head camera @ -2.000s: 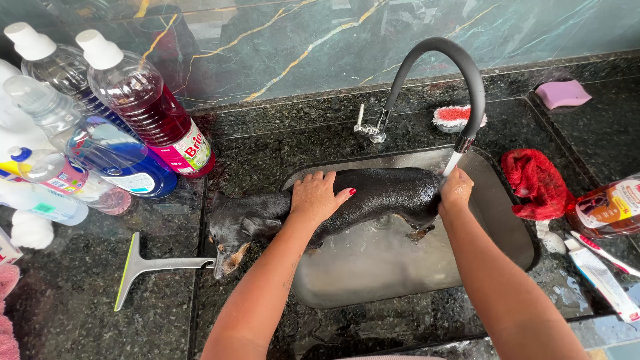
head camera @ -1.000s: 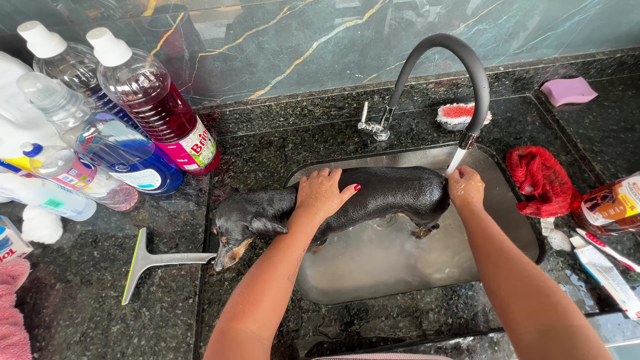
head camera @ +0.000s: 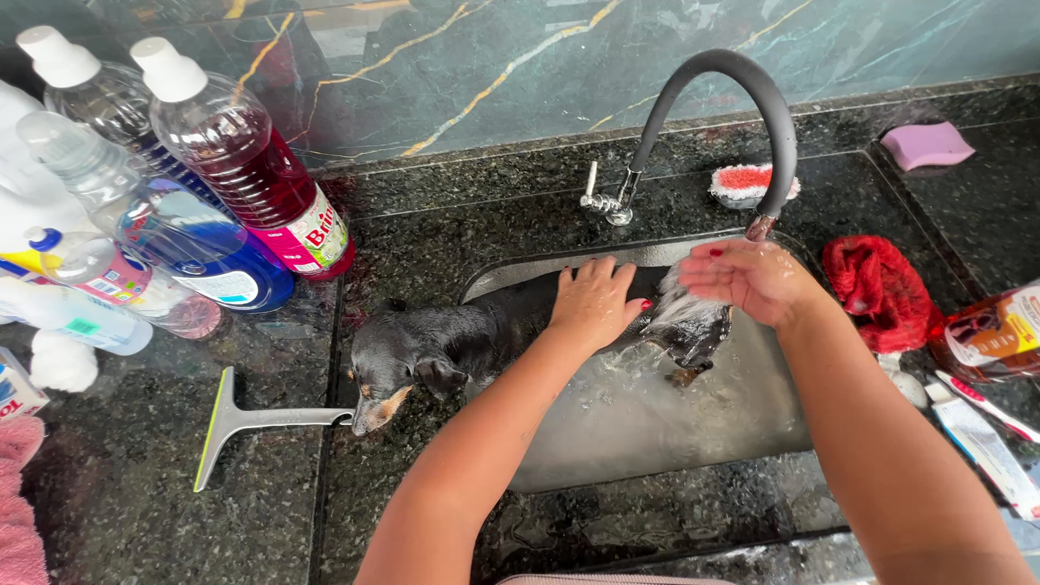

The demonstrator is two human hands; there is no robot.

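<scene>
A wet black-and-tan dog (head camera: 496, 325) stands with its rear in a steel sink (head camera: 650, 422) that holds cloudy water; its head hangs over the granite counter at the left rim. My left hand (head camera: 597, 302) lies flat on the dog's back, fingers spread. Below the spout of the black flexible faucet (head camera: 719, 81) is my right hand (head camera: 747, 280), palm turned to the dog, fingers extended and holding nothing. Water splashes off this palm onto the dog's rump. The dog's legs are mostly hidden by its body and the water.
Several cleaning bottles (head camera: 252, 162) crowd the back left, near a small squeegee (head camera: 268, 418) and a pink towel (head camera: 20, 504). Right of the sink are a red cloth (head camera: 881, 292), an amber bottle (head camera: 995, 337), a toothbrush (head camera: 987, 406) and a tube (head camera: 987, 455). Behind sit a scrub brush (head camera: 751, 185) and purple sponge (head camera: 926, 146).
My right hand has come off the faucet's end and turned its palm into the water, which now splashes over the dog's rump. My left hand stays on the dog's back.
</scene>
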